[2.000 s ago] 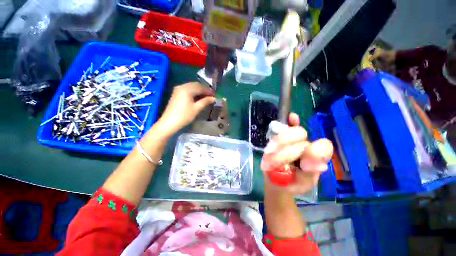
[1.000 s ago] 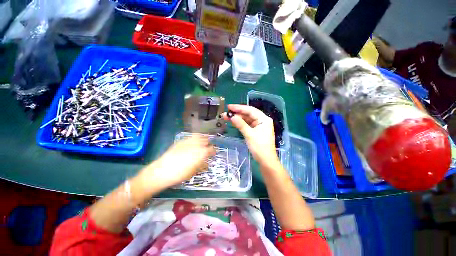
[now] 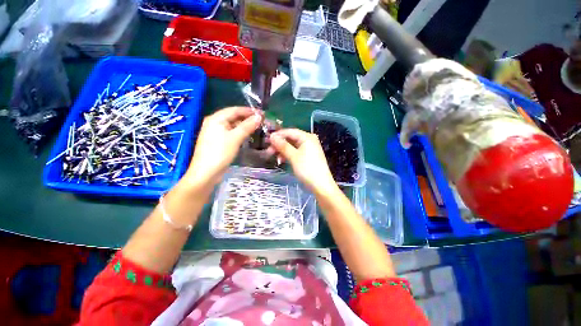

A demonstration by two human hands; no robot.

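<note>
My left hand (image 3: 220, 141) is at the fixture (image 3: 253, 156) under the ram (image 3: 264, 79), its thumb and forefinger pinching a thin pale shaft (image 3: 254, 105). My right hand (image 3: 299, 155) is just right of it, fingertips together at the fixture; what it pinches is too blurred and small to tell. The fingers hide much of the fixture. The clear tub of shafts (image 3: 258, 207) lies nearest my body. The clear tub of black rings (image 3: 337, 148) is right of my right hand. The hand press head (image 3: 269, 24) stands above the fixture.
The press lever's red knob (image 3: 519, 181) looms at the right, before a blue file box (image 3: 428, 191). A blue tray of shafts (image 3: 199, 95) is left, a red tray (image 3: 207, 67) and an empty tub (image 3: 313, 69) behind. A clear lid or tub (image 3: 381, 204) lies right. A person (image 3: 546, 86) is far right.
My left hand has moved from the shaft tub up to the fixture, now with a shaft. My right hand let go of the lever earlier and has moved slightly left to the fixture.
</note>
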